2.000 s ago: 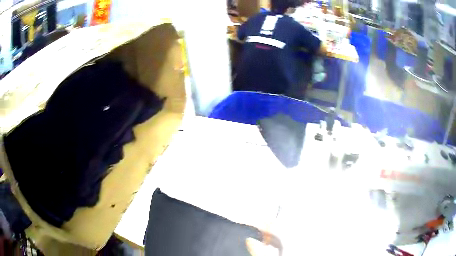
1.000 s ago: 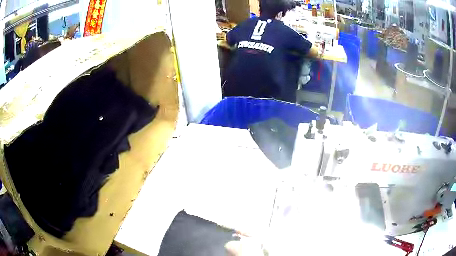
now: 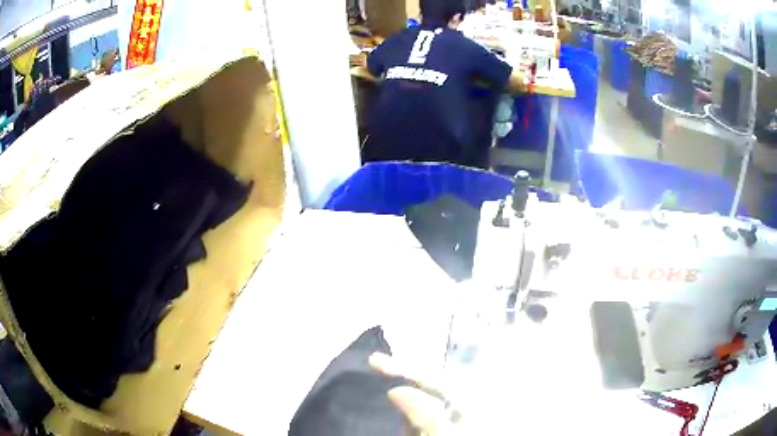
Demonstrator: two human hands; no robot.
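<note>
A flat black fabric piece (image 3: 353,392) is at the bottom centre over the white table, its lower part cut off by the picture's edge. Its top corner points up. My right hand (image 3: 413,396), pale and overexposed, is at the piece's right side with its fingers over the fabric, gripping it. The wrist fades into glare. My left hand is out of the picture. The white sewing machine (image 3: 656,298) with orange-red lettering stands to the right; its needle area is lost in glare.
A large open cardboard box (image 3: 243,247) with black pieces (image 3: 111,255) is at the left. Another black piece (image 3: 447,230) lies at the table's back edge before a blue bin (image 3: 375,187). Red-handled snips (image 3: 677,407) lie at the lower right. A person (image 3: 430,94) sits behind.
The view has swung, so the box and machine appear further left. The black piece has shifted right and shows a narrower, pointed top; my right hand's fingers now show more clearly on it.
</note>
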